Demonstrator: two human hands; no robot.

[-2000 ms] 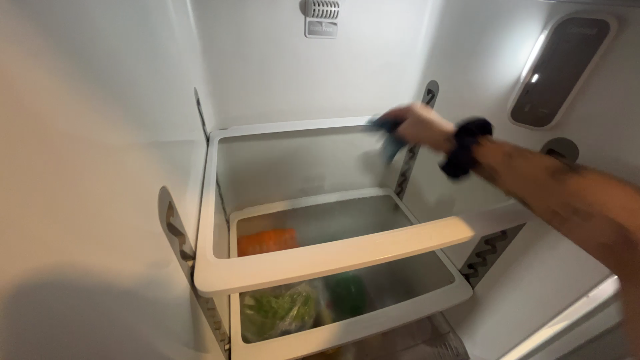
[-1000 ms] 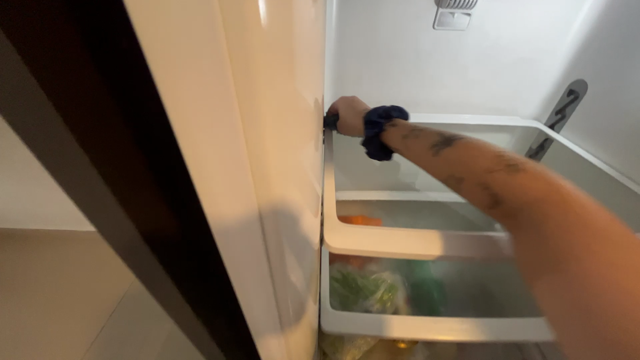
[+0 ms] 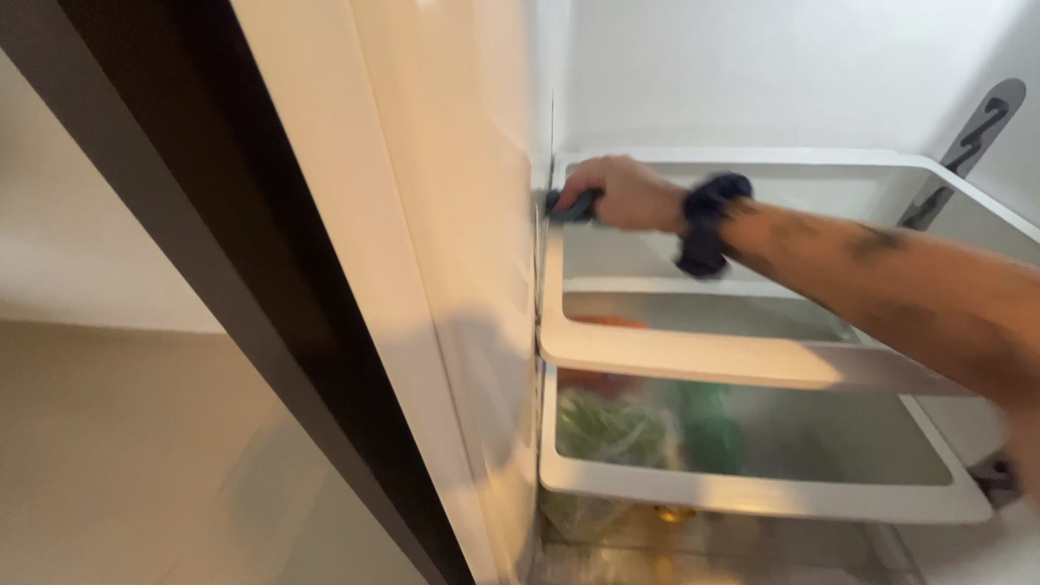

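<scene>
My right hand (image 3: 621,195) reaches in from the right side, a dark scrunchie (image 3: 711,226) around its wrist. Its fingers are closed on a dark blue-grey cloth (image 3: 574,205), which is at the left rear part of the upper refrigerator shelf (image 3: 691,349), close to the left inner wall. The shelf has a white frame around a see-through panel. The hand is slightly blurred. My left hand is out of the picture.
Beneath is a lower glass shelf (image 3: 764,494). Through it show a plastic bag of green vegetables (image 3: 613,431), a green item (image 3: 713,426) and something orange (image 3: 605,322). A slotted shelf bracket (image 3: 979,134) is on the right. The refrigerator's left wall (image 3: 479,244) stands close beside the hand.
My right hand has gone from the right side of the upper shelf to its left side, with the cloth still in it. The view has swung left.
</scene>
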